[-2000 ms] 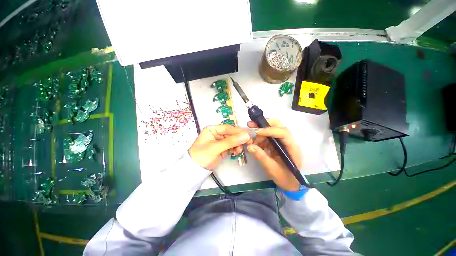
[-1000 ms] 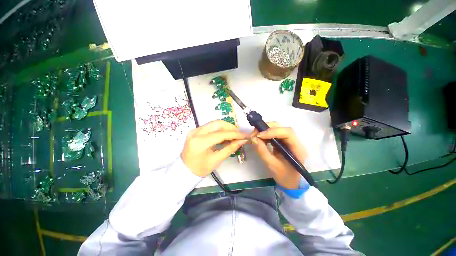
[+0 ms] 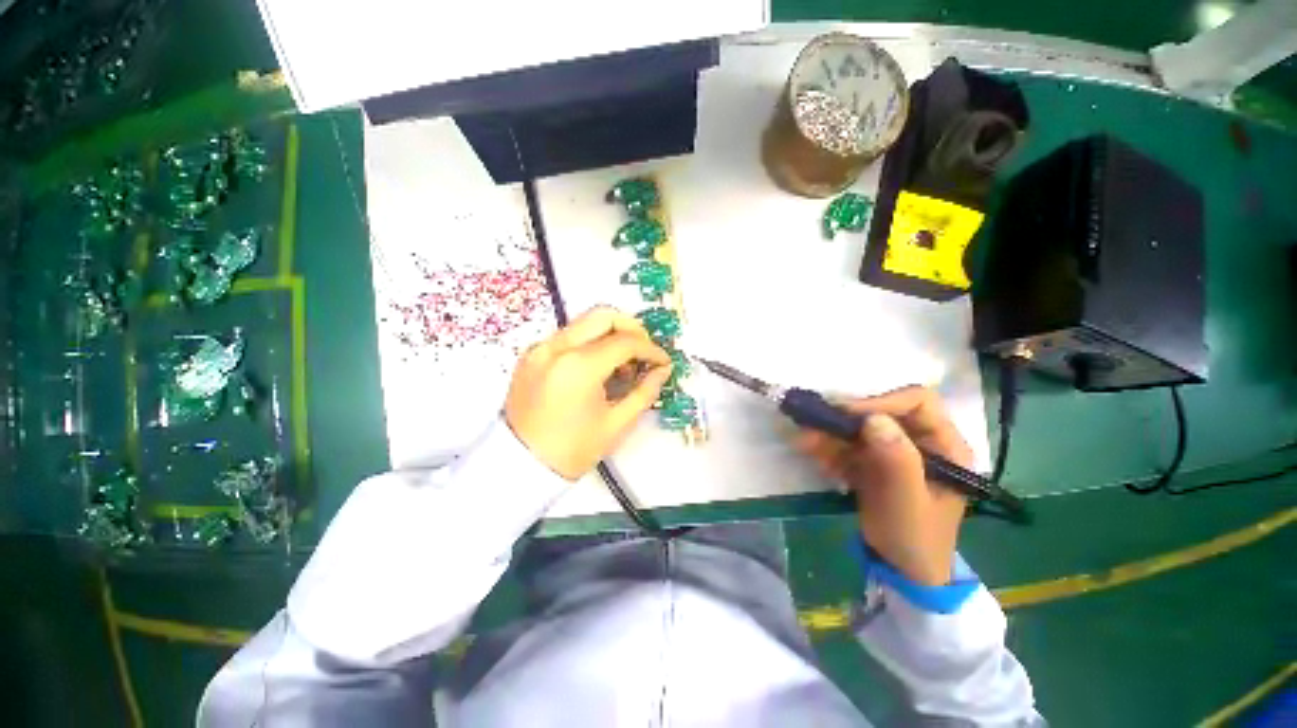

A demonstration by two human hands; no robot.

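Note:
Several small green circuit boards lie in a column along a narrow tan strip on the white sheet. My right hand holds the black soldering iron like a pen, its metal tip pointing left, close to the right side of the lower boards. My left hand is at the left of the lower boards, thumb and forefinger pinched together beside them. Whatever is between those fingertips is too small to tell. A blue band is on my right wrist.
Red and whitish bits lie left of a black cable. A can, a single green board, an iron stand with yellow sponge and a black power unit are at right. Clear trays of boards stand at left.
My hands were together below the boards and have parted. My right hand moved right and now grips the iron like a pen, tip lower by the boards. My left hand is beside the lower boards.

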